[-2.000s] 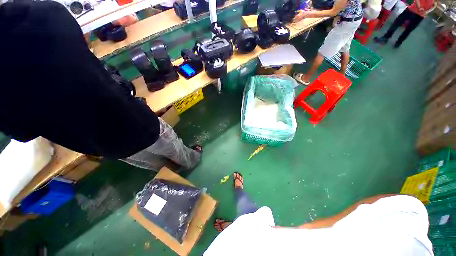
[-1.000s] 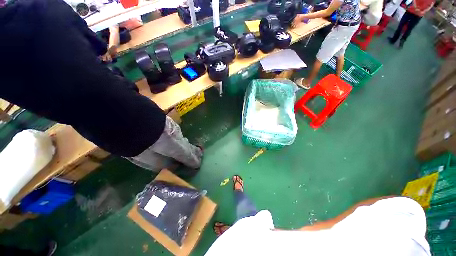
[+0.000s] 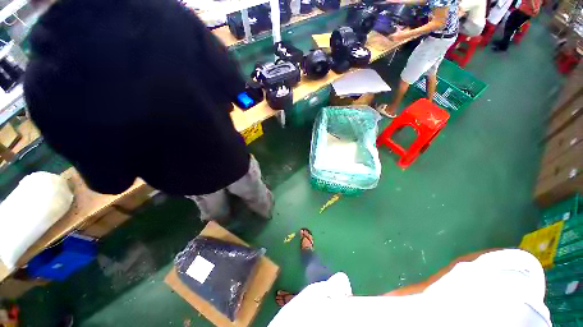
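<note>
Neither of my hands is in view; my white shirt and part of a bare arm show at the bottom. A black parts bag (image 3: pixel 224 276) with a white label lies on flat cardboard (image 3: pixel 263 281) on the floor in front of me. Ahead, a pale green crate (image 3: pixel 337 185) with a clear liner holds whitish contents. A red plastic stool (image 3: pixel 422 118) stands right of it.
A person in black (image 3: pixel 140 96) stands at the bench on the left. Black light units (image 3: pixel 279 75) stand on the bench. Another person (image 3: pixel 425 54) works further along. A blue bin (image 3: pixel 62 257) is at left; cartons (image 3: pixel 562 159) and green crates (image 3: pixel 566 268) are at right.
The person in black has moved to the right and now hides the upright black units on the bench. The bag, lined crate and stool stay in place.
</note>
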